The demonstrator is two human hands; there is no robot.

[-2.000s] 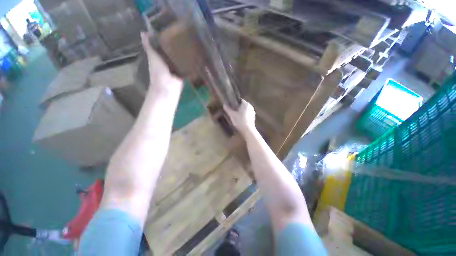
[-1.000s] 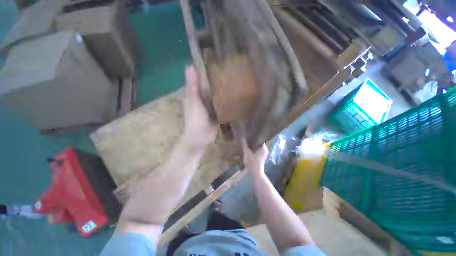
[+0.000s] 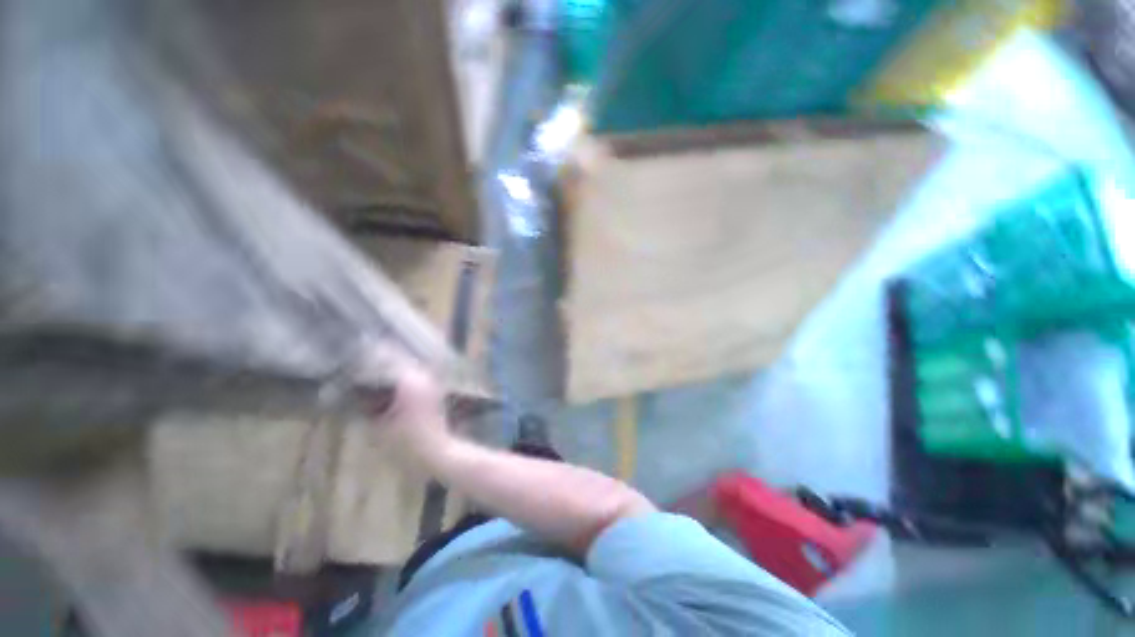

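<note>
A wooden pallet (image 3: 237, 212), grey-brown and badly blurred, fills the left of the view, raised and tilted. My right hand (image 3: 408, 396) is closed on its lower right edge, with the arm reaching across from the right. My left hand is not in view. Under the raised pallet lies a light wooden pallet (image 3: 218, 485), partly covered by it.
A brown surface, perhaps a carton (image 3: 336, 100), stands at upper left. A pale wooden board (image 3: 734, 261) lies at centre right, below green crates (image 3: 747, 62). A red pallet truck part (image 3: 797, 535) is at lower right. More green crates (image 3: 965, 386) stand at the right.
The view has swung round to the right. The held pallet now fills the left side. My left hand has gone out of view, while my right hand stays on the pallet.
</note>
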